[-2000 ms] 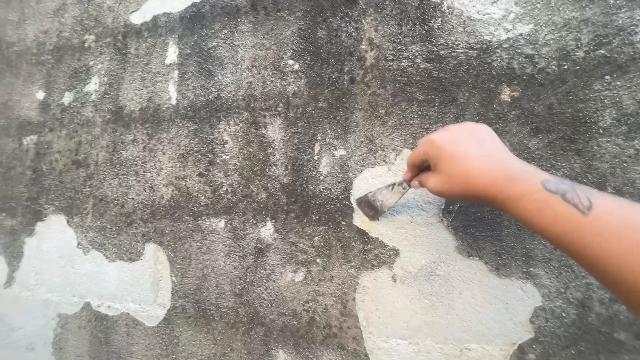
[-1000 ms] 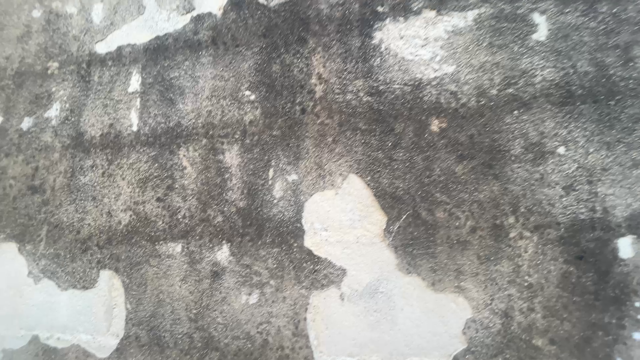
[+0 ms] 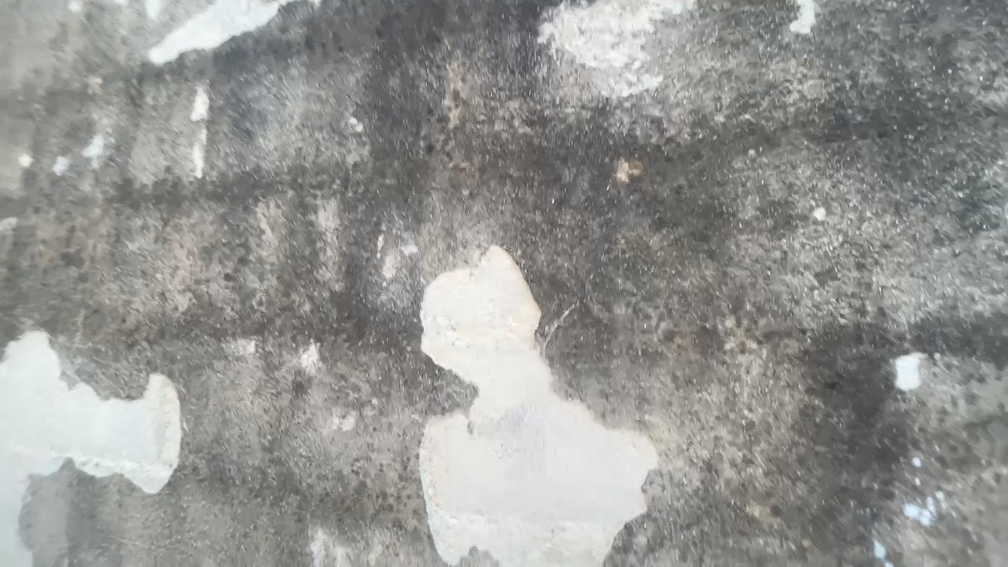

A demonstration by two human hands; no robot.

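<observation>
Neither of my hands shows in the head view now, and no tool is in sight. A dark, weathered wall (image 3: 709, 276) with a rough, stained surface fills the view. At the lower middle, a pale bare patch (image 3: 543, 472) has a narrow neck and a rounded upper part with a pointed tip. A thin light scratch (image 3: 559, 319) lies just right of that upper part. Another pale bare patch (image 3: 102, 433) is at the lower left edge.
Higher up are a rough whitish patch (image 3: 610, 39) and a slanting white strip (image 3: 216, 27) at the upper left. Small white spots dot the wall, among them a chip (image 3: 909, 370) at the right and bluish flecks (image 3: 920, 512) at the lower right.
My right hand, which held a scraper against the middle pale patch two seconds ago, has left the view. The view has shifted somewhat to the right.
</observation>
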